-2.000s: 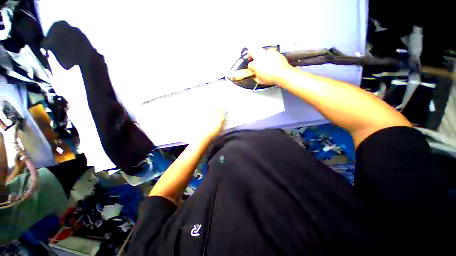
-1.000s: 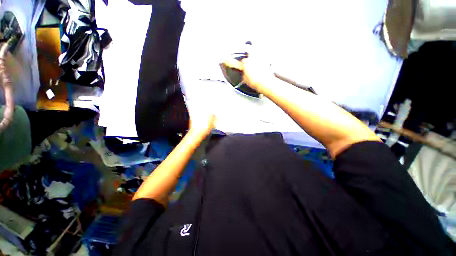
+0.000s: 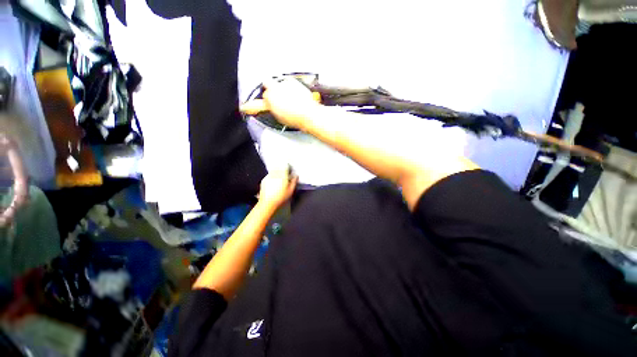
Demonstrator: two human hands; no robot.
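My right hand (image 3: 288, 103) is closed around the handle of the steam iron (image 3: 262, 120), which sits on white cloth against the right edge of the long black garment panel (image 3: 218, 104). The dark steam hose (image 3: 419, 108) runs right from the iron. My left hand (image 3: 278, 187) is at the table's near edge, at the front edge of a white garment panel (image 3: 321, 159). Its fingertips are overexposed, so I cannot tell whether it grips the cloth.
A brown rounded pad (image 3: 559, 22) is at the far right corner. Crumpled black-and-white cloth (image 3: 98, 77) and an orange-brown board (image 3: 64, 125) lie on the left. Blue crates and scraps (image 3: 122, 261) are below. A pale hose (image 3: 15, 174) shows at the left edge.
My right hand and the iron have moved left to the black panel's edge, drawing the hose out across the table. My left hand remains near the front edge. The view has shifted.
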